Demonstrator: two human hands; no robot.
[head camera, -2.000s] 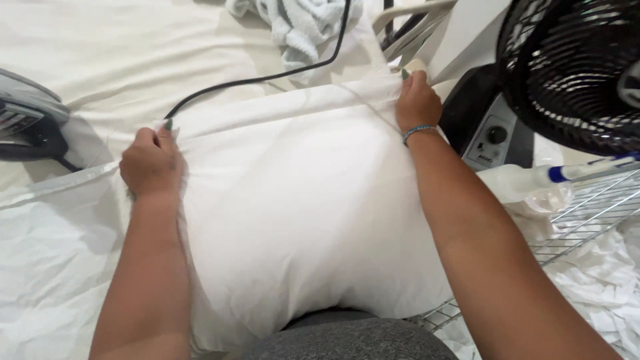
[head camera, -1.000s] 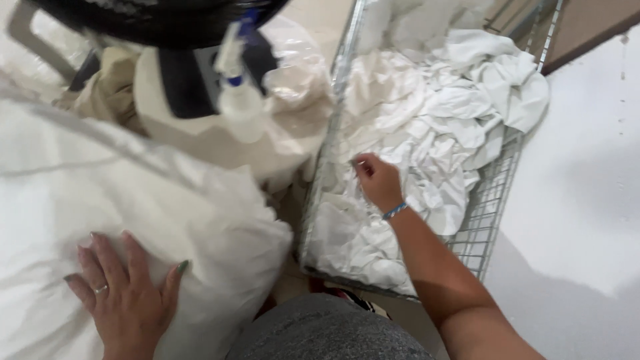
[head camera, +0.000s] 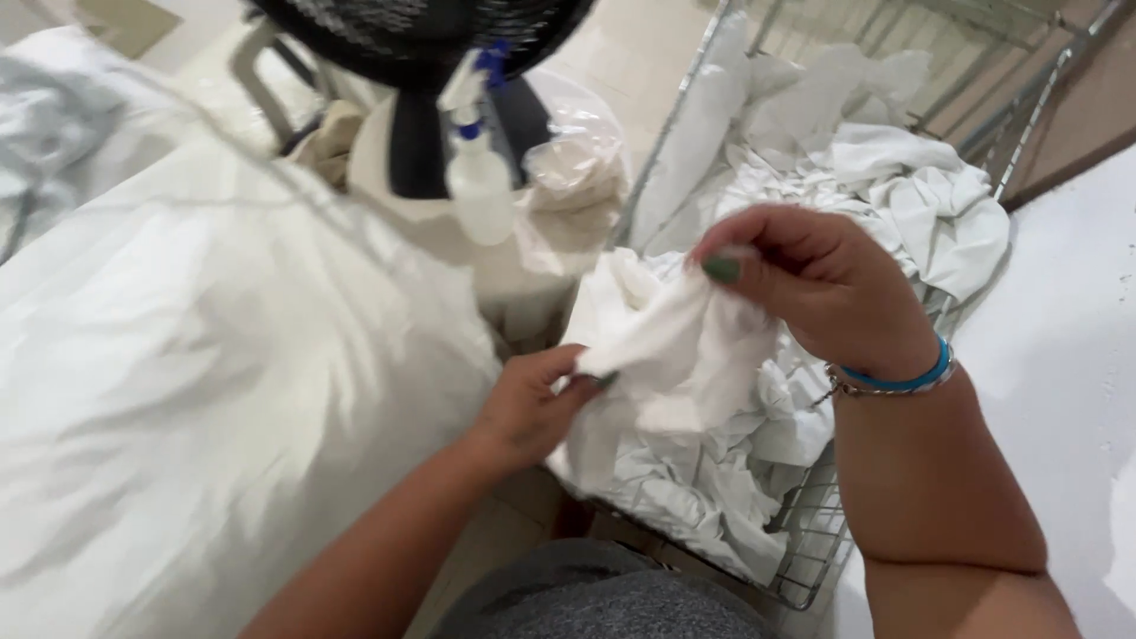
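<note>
A white cloth (head camera: 683, 355) hangs between my two hands over a wire basket (head camera: 821, 524). My left hand (head camera: 537, 404) pinches its near left edge between thumb and fingers. Higher up and to the right, my right hand (head camera: 808, 280), with a blue band at the wrist, grips the cloth between thumb and fingertips. Crumpled white cloths (head camera: 932, 204) fill much of the basket below and behind. The held cloth is slightly blurred, and its lower end merges with the pile.
A white-covered surface (head camera: 222, 399) takes up the left side. Behind it stand a black fan (head camera: 426, 27), a spray bottle with a blue and white head (head camera: 479, 182) and a clear plastic bag (head camera: 577, 160). A white surface (head camera: 1056, 373) lies at the right.
The view has swung right to the basket. My left hand has left the white-covered surface and now holds cloth. My right hand, over the pile a second ago, holds a cloth raised.
</note>
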